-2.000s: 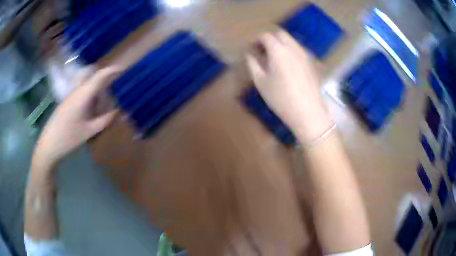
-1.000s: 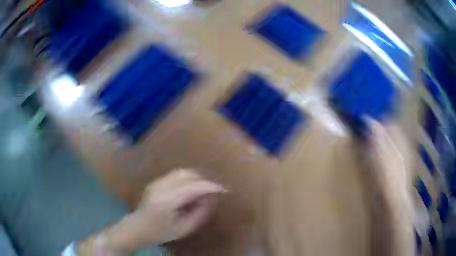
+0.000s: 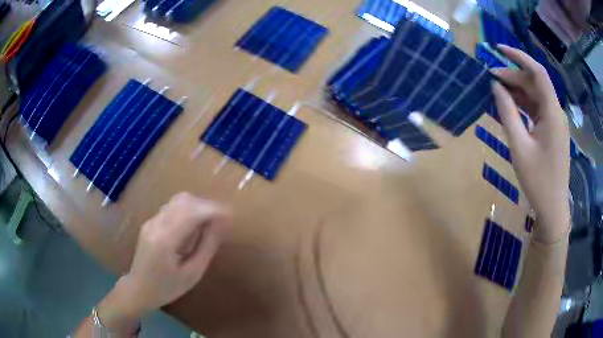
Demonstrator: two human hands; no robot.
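My right hand (image 3: 529, 125) pinches the right corner of a dark solar cell piece (image 3: 433, 76), tilted up over the stack of cells (image 3: 357, 79). My left hand (image 3: 182, 247) is low over the table, blurred, fingers curled; whether it holds anything is unclear. A solar cell with ribbon ends sticking out (image 3: 254, 134) lies in front of me. A longer joined cell piece (image 3: 125, 140) lies to its left, also with ribbon ends showing.
Another cell (image 3: 283, 38) lies farther back on the brown table (image 3: 390, 244). More cells (image 3: 63, 92) lie at the far left. Narrow cut cells (image 3: 500, 182) and a small cell (image 3: 499, 254) lie at the right. Orange and yellow handles (image 3: 18, 41) show at the upper left.
My right hand has lifted a cell from the stack area. My left hand has shifted left from a second ago. The view has shifted, and the cells appear farther left.
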